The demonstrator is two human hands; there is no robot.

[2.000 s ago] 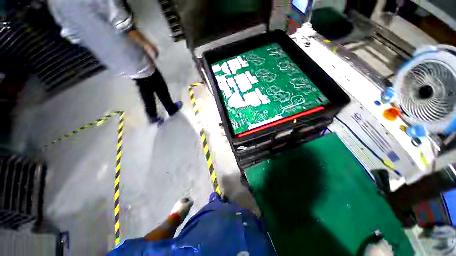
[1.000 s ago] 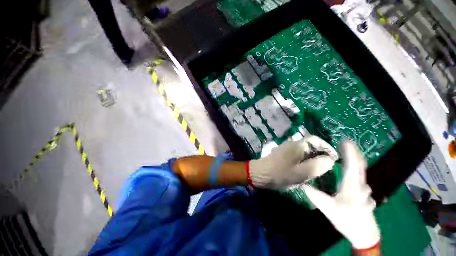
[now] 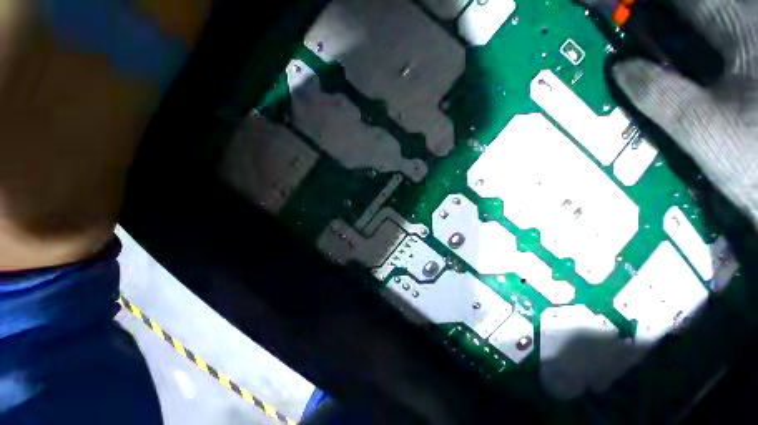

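Observation:
A large green printed circuit board (image 3: 507, 174) with silver-white solder areas fills most of the view, close up, inside a thick black carrier frame (image 3: 249, 290). My right hand (image 3: 698, 108), in a white-grey knitted glove, is cut off by the right edge. It holds diagonal cutters (image 3: 665, 37) with dark handles and orange near the joint, low over the board's upper right. The cutters' tips are cut off by the top edge. My left forearm is blurred at the upper left; my left hand is out of the picture.
My blue sleeve (image 3: 75, 332) is at the lower left. Grey floor (image 3: 199, 307) with yellow-black tape (image 3: 195, 357) lies beyond the frame's lower left side. Shadows darken parts of the board and frame.
The view has moved much closer to the board. My left hand has gone out of the picture. My right hand is now at the upper right, with the cutters showing in it.

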